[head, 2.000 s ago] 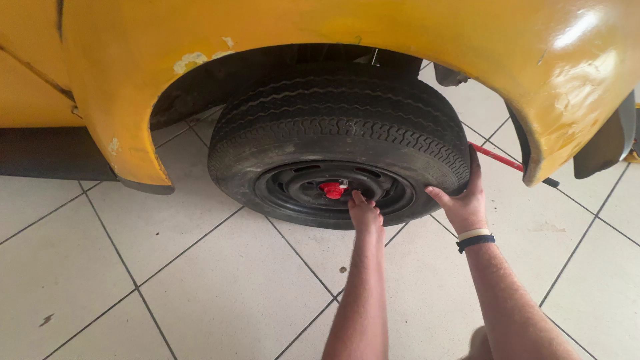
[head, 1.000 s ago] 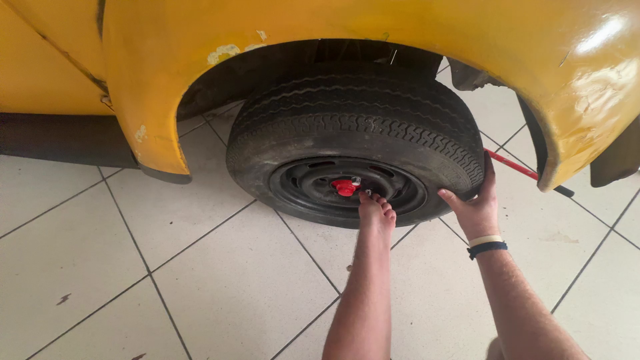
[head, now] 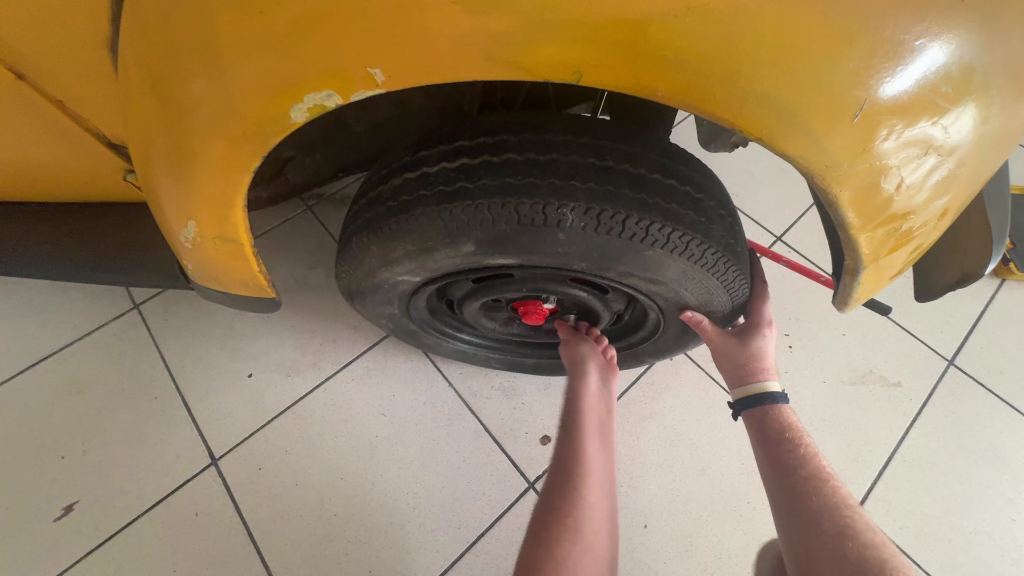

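A black rubber tire [head: 512, 240] on a black steel wheel rim [head: 448, 316] sits under the yellow fender of a car. At the rim's middle is a red hub [head: 532, 313] with a silver-coloured lug bolt [head: 550, 302] beside it. My left hand [head: 586, 344] has its thumb and fingers closed on a second small metal lug bolt [head: 570, 319], just right of the hub. My right hand [head: 740, 328] grips the tire's right edge, thumb on the sidewall and fingers behind the tread; bands circle its wrist.
The yellow fender [head: 560, 48] arches over the wheel, with chipped paint at its left. A red bar [head: 792, 264] with a black end lies behind the tire at the right. A dark running board [head: 88, 244] runs off to the left above the tiled floor [head: 344, 448].
Both hands stay at the same places on the wheel; the left fingers have shifted slightly around the bolt. The view has drifted somewhat.
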